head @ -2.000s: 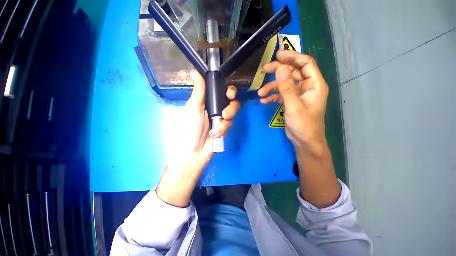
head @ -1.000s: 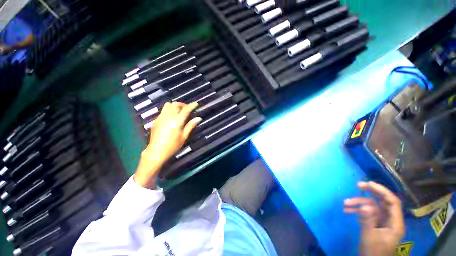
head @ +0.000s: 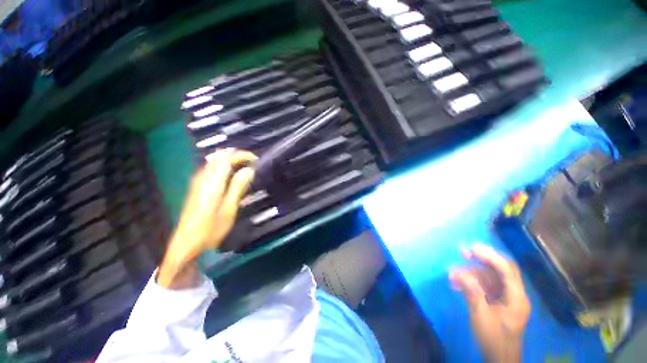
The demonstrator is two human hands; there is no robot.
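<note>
My left hand (head: pixel 206 202) is closed around the near end of a black tripod body (head: pixel 298 138) over the middle black ribbed tray (head: pixel 323 205). The body lies tilted across the row of other black sticks with silver ends. Its silver end is hidden by my fingers. My right hand (head: pixel 496 294) is open with curled, parted fingers over the blue table and holds nothing. The frame is blurred by motion.
A higher tray (head: pixel 386 117) of silver-ended sticks stands behind. Another tray (head: pixel 85 241) of sticks is at the left. The machine (head: pixel 582 220) with its dark block base is at the right on the blue table (head: pixel 411 220).
The view has turned from the machine to the trays. The tripod my left hand held at the machine is gone from it; it now holds another, swung up from the tray row. My right hand stays open.
</note>
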